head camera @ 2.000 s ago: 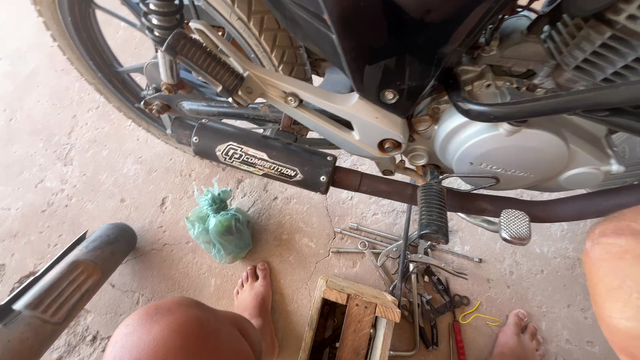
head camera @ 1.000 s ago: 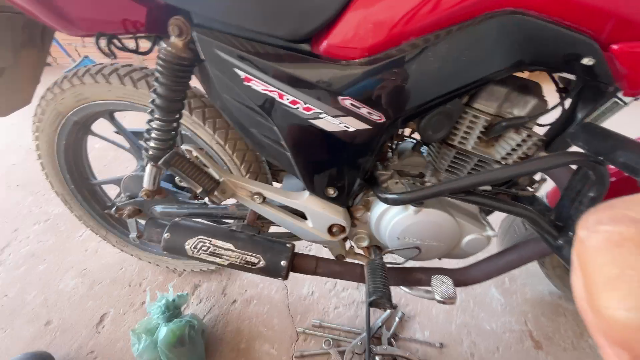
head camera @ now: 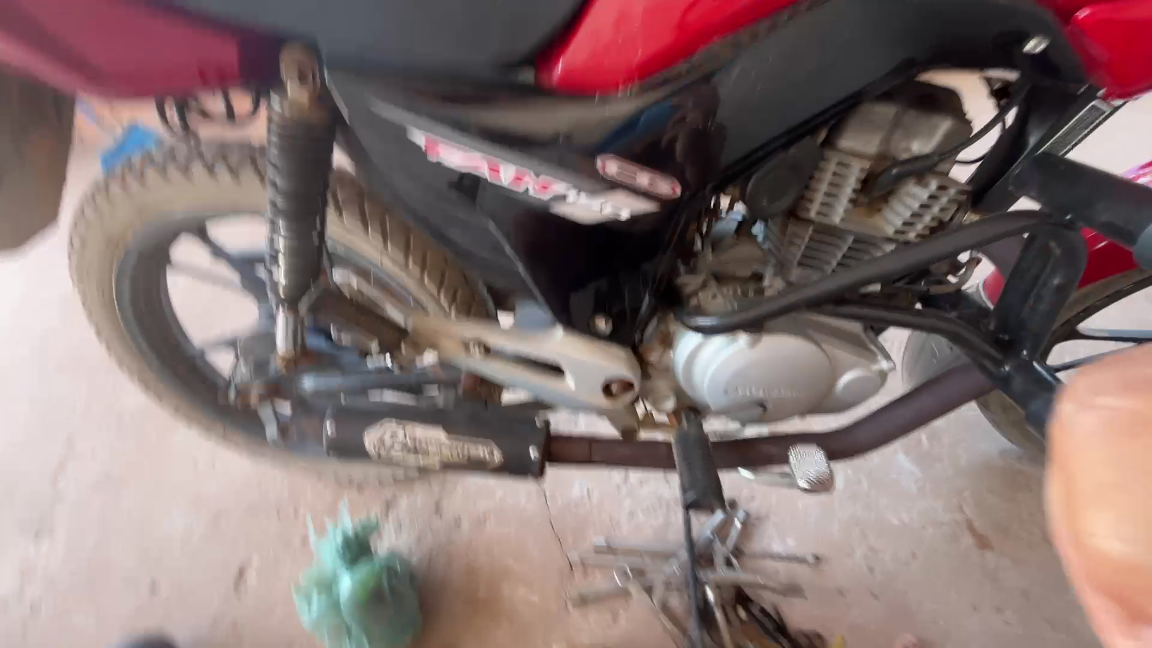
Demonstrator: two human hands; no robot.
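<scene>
Neither of my hands shows in the picture. A red and black motorcycle stands side-on before me, with its black side panel (head camera: 576, 225), silver engine cover (head camera: 765, 364) and finned cylinder (head camera: 855, 193). Low on this side runs the exhaust pipe (head camera: 882, 432) to a black muffler (head camera: 450, 441). A rubber footpeg (head camera: 697, 463) sticks out towards me, near the metal brake pedal (head camera: 810, 468). Below the footpeg, several metal hand tools (head camera: 711, 576) lie in a pile on the floor. The view is blurred.
A tied green plastic bag (head camera: 360, 585) sits on the concrete floor left of the tools. At the right edge is a blurred bare body part, apparently my knee (head camera: 1102, 495). The rear wheel (head camera: 99, 270) is at the left.
The view has tilted up from the floor to the motorcycle's side. The wooden box, my feet and the silver part at the left, seen two seconds ago, are out of view.
</scene>
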